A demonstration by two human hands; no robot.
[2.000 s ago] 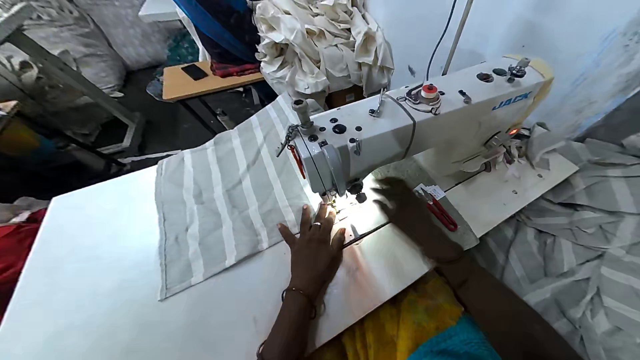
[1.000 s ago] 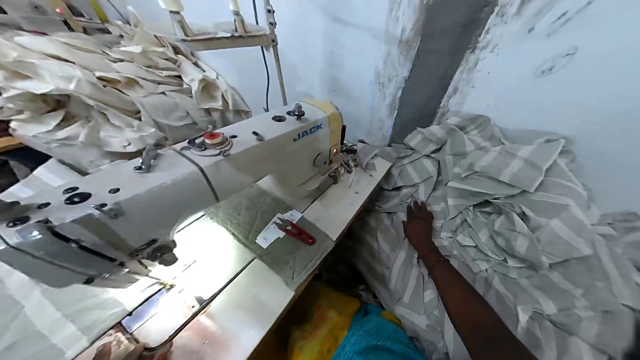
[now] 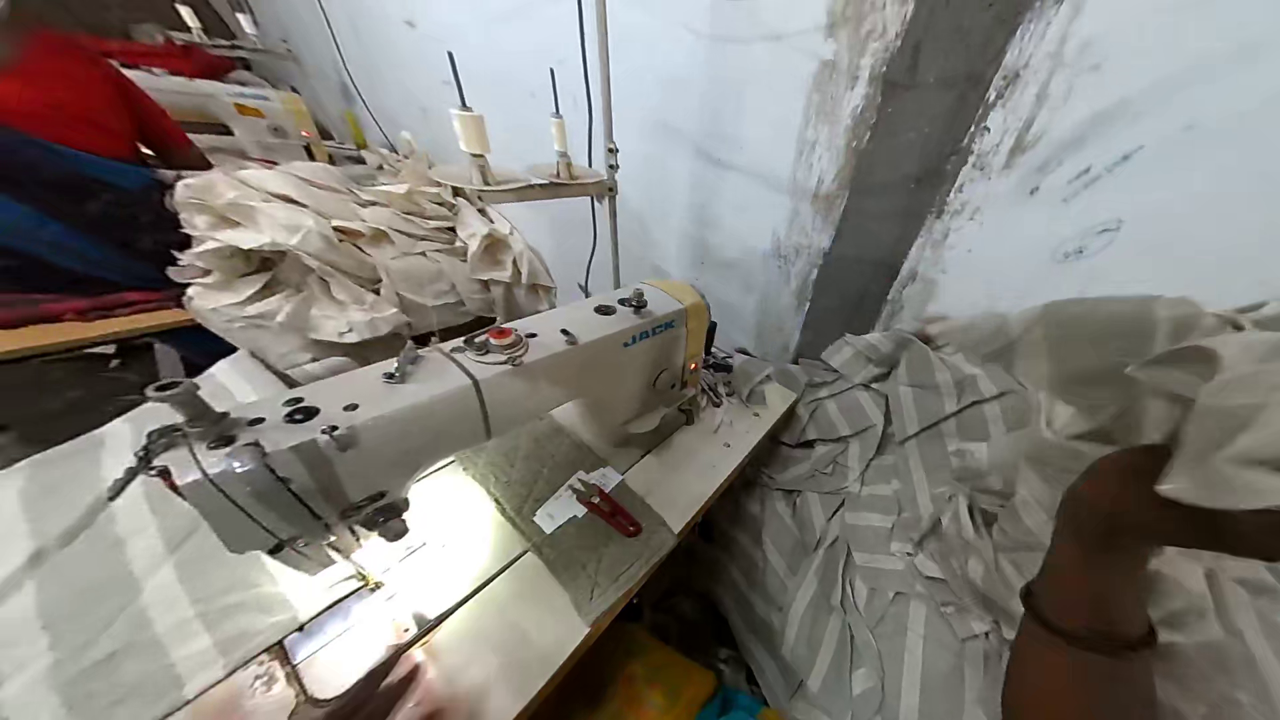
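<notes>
My right hand [image 3: 1130, 500] grips a fold of the grey-and-white striped fabric [image 3: 920, 480] heaped at the right, and part of that cloth is lifted over it. Low at the left, my left hand [image 3: 360, 690] is blurred and partly cut off beside the lit needle area of the Jack sewing machine [image 3: 540, 370]; its fingers are unclear. Another striped fabric panel [image 3: 110, 560] lies flat left of the needle. Red-handled thread snips [image 3: 608, 508] rest on white paper labels [image 3: 560, 510], on a grey cloth pad [image 3: 590, 570] upon the machine bed.
Behind the machine rises a pile of cream fabric [image 3: 340, 260], near a thread stand [image 3: 540, 188] with cones. A person in red [image 3: 80, 90] is at another sewing machine at the upper left. A wall and grey pillar [image 3: 900, 150] stand behind the striped heap.
My right hand has gone from the needle area to the striped heap and now has cloth raised in it. The view has swung right.
</notes>
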